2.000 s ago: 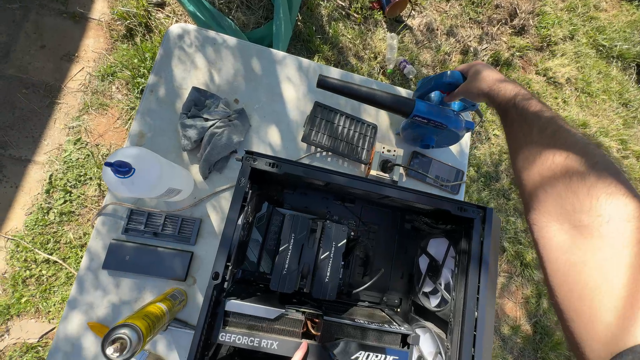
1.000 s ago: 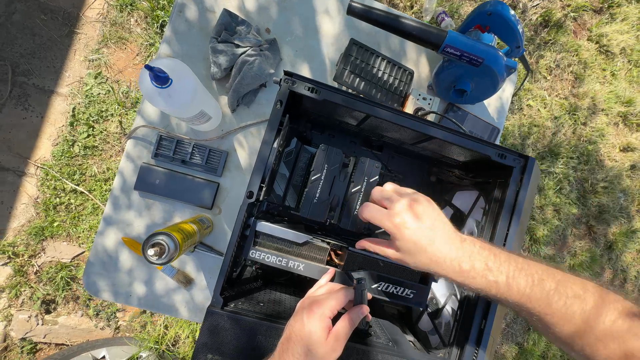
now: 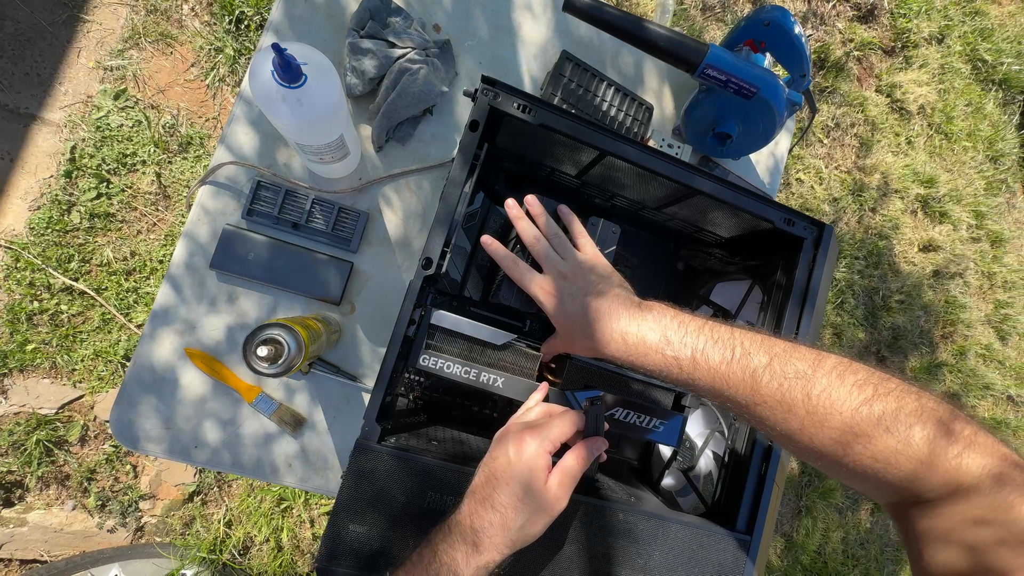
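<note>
An open black PC case (image 3: pixel 640 152) lies on its side on the table. Inside it a graphics card (image 3: pixel 480 374) bears GEFORCE RTX and AORUS lettering. My left hand (image 3: pixel 532 460) pinches a small black part (image 3: pixel 593 428) between thumb and fingers, at the card's front edge; whether that part is a connector or a support, I cannot tell. With fingers spread, my right hand (image 3: pixel 564 280) hovers over or rests on the CPU cooler (image 3: pixel 604 236), its thumb near the card; contact is unclear. White-bladed fans (image 3: pixel 696 460) show at the case's right end.
A blue electric blower (image 3: pixel 732 96) lies behind the case beside a black slotted panel (image 3: pixel 596 96). Leftward on the table (image 3: pixel 184 416) are a grey cloth (image 3: pixel 400 68), a plastic bottle (image 3: pixel 308 112), a slatted filter (image 3: pixel 304 214), a dark flat case (image 3: pixel 280 264), a yellow spray can (image 3: pixel 296 344) and a paintbrush (image 3: pixel 244 388).
Two seconds ago my right hand was on the blower; it has since come down over the open case. Since one second ago its fingers have spread out over the cooler.
</note>
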